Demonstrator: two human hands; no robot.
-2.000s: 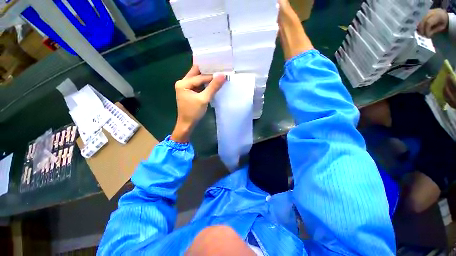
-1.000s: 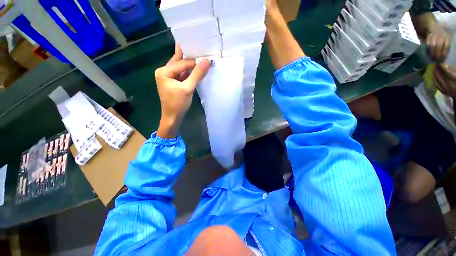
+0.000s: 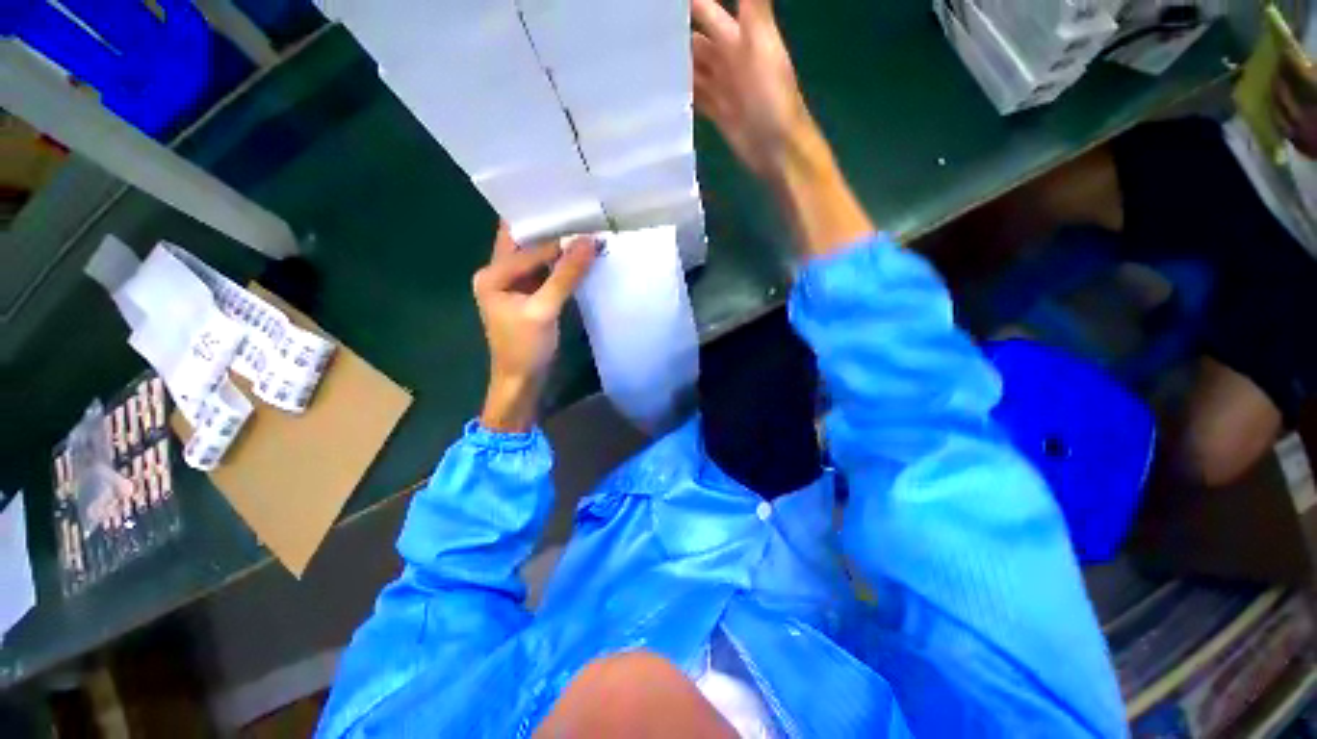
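Stacked white product boxes (image 3: 621, 108) rise in two columns at top centre, cut off by the top edge. My left hand (image 3: 532, 300) pinches the top end of a white label strip (image 3: 643, 325) between thumb and finger, against the near low end of the stack. The strip hangs down over the bench edge toward my smock. A small dark mark shows at my thumb tip. My right hand (image 3: 748, 87) is at the right side of the stack, fingers apart, partly cut off at the top; no object shows in it.
Spare label strips (image 3: 195, 332) lie on a brown cardboard sheet (image 3: 311, 462) at left. A clear pack with coppery items (image 3: 123, 484) and white paper (image 3: 12, 563) lie farther left. Other white boxes (image 3: 1018, 44) stand at upper right. A person's knee (image 3: 1228, 419) and a blue stool (image 3: 1076, 448) are at right.
The view has shifted, and the stack looks larger and nearer. My right hand has come out from beside the stack's far part, its fingers now showing. My left hand still pinches the strip.
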